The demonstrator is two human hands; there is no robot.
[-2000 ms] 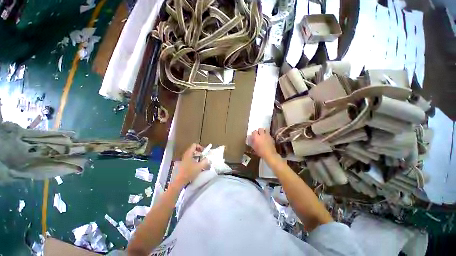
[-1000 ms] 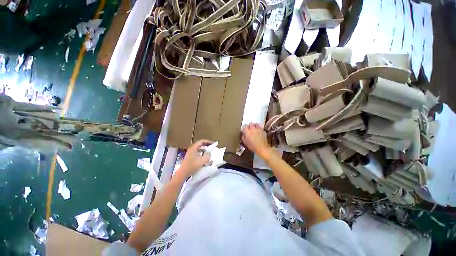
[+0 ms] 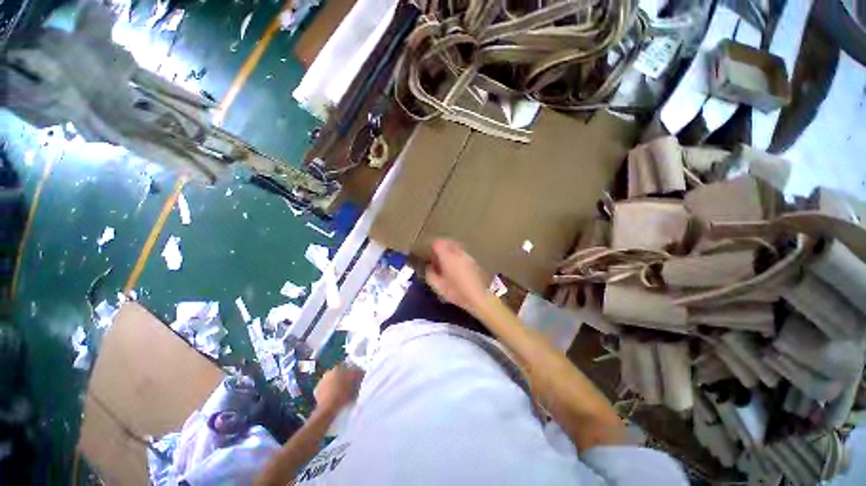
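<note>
The brown board (image 3: 532,185) lies on the table in front of me, with a small white scrap (image 3: 528,246) on it. My right hand (image 3: 456,272) is at the board's near edge with its fingers curled; I cannot tell if it grips anything. My left hand (image 3: 338,386) is low beside my body, small and blurred, and its fingers are unclear. The tangled brown-beige strips (image 3: 532,47) lie beyond the board. A heap of tied beige bundles (image 3: 646,304) lies to the right.
A small open box (image 3: 750,76) stands beyond the heap. A white roll (image 3: 347,66) lies along the table's left edge. Grey-beige strips (image 3: 142,104) hang at left. White scraps (image 3: 197,323) and a brown sheet (image 3: 142,380) lie on the floor at lower left.
My left hand has moved down and left from the board's near edge; the white paper it held no longer shows. The long white sheet is off the board. The view has turned, shifting the table rightward.
</note>
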